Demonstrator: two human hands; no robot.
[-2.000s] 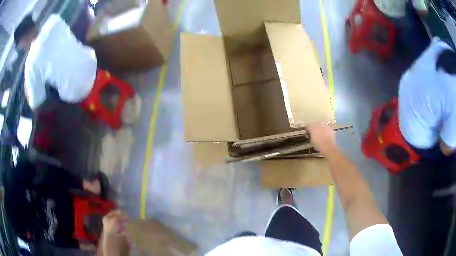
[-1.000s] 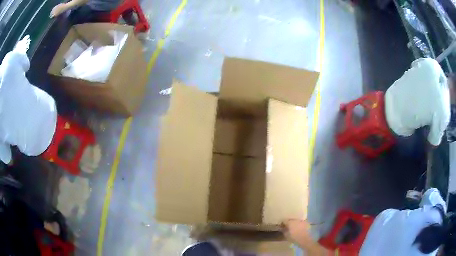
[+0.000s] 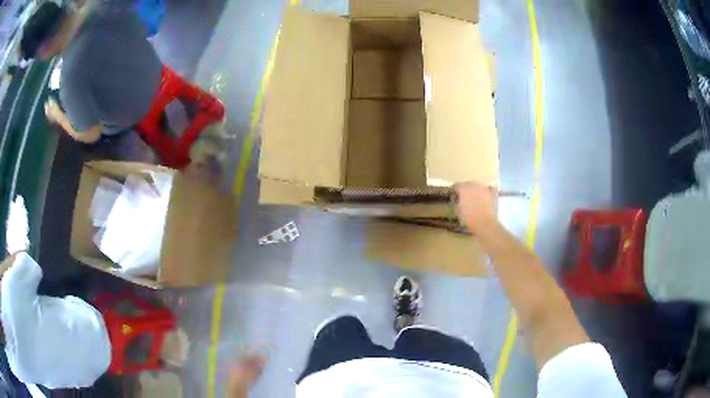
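Note:
A large open corrugated carton (image 3: 459,101) is on the floor in front of me, its flaps spread outward. Its brown inside and a seam across it are visible. Flat cardboard pieces (image 3: 389,194) lie along its near edge; their exact number is unclear. My right hand (image 3: 476,208) is closed on the carton's near right corner, where the cardboard pieces meet it. My left hand (image 3: 247,371) is low at the bottom edge, away from the carton. It is blurred, and nothing is visible in it.
Yellow lines (image 3: 537,116) border the grey aisle. A carton with white film (image 3: 206,233) stands at left, a printed scrap (image 3: 282,233) on the floor nearby. Seated people are at left (image 3: 113,70), lower left (image 3: 58,334) and right (image 3: 681,245), with red stools (image 3: 607,253).
The carton and I have moved forward along the aisle; stools and the film-filled carton have slid down the view. My right hand stays on the carton. My left hand is back in view.

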